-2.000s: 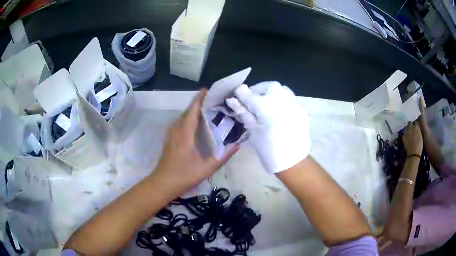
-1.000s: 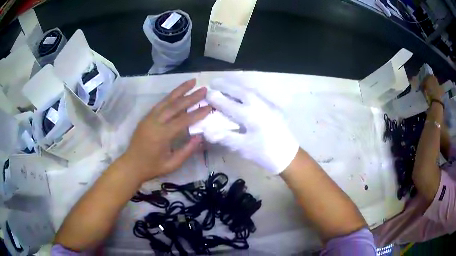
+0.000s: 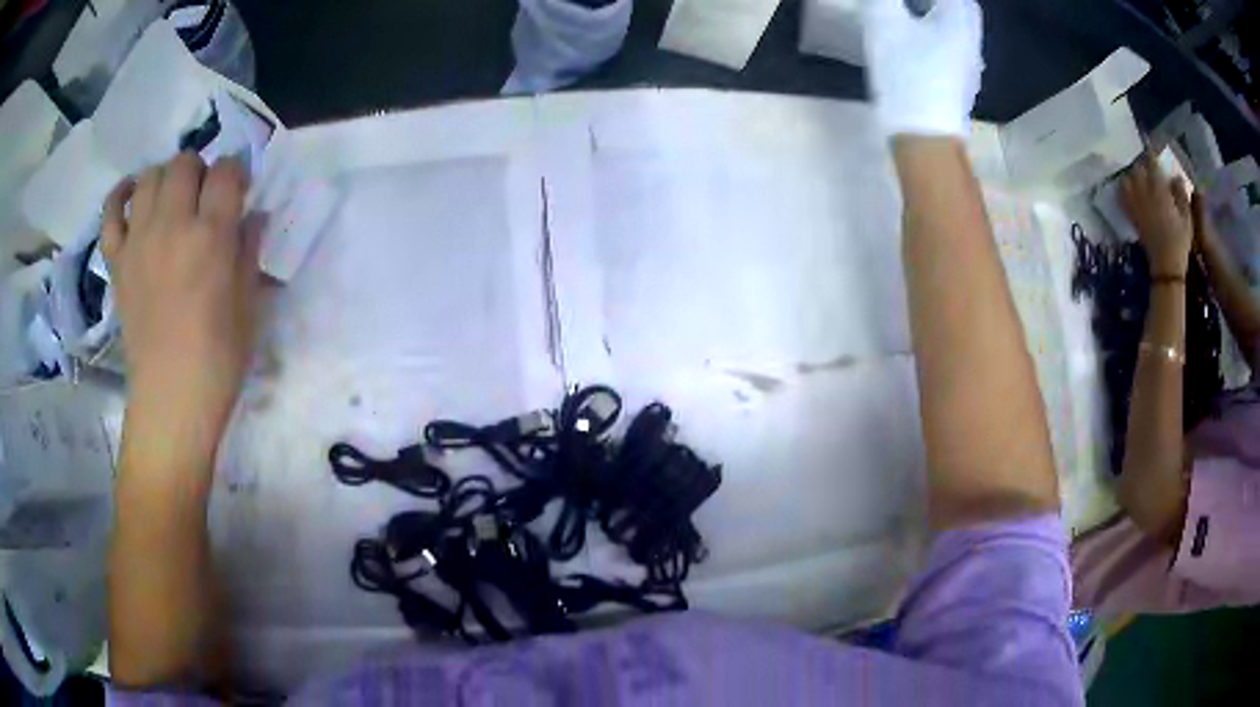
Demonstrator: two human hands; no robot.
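My bare left hand (image 3: 187,276) is at the far left, its fingers over the open white boxes (image 3: 131,138); its fingertips overlap a box, and I cannot tell if they grip it. My gloved right hand (image 3: 926,69) reaches over the dark belt at the top edge, beside a white box (image 3: 833,31); its fingers are partly cut off, so its grip is unclear. A loose pile of black cables (image 3: 553,504) lies on the white table (image 3: 732,263) in front of me.
A bagged device (image 3: 569,42), cut off by the top edge, and another white box (image 3: 719,28) stand on the dark belt (image 3: 387,55). At right, a neighbouring worker's arms (image 3: 1158,332) are over a second cable pile (image 3: 1105,332), near an open box (image 3: 1071,131).
My hands have parted from the white box between them. The left moved left to the open boxes, the right up and right over the belt. The view has shifted, so the belt items sit higher.
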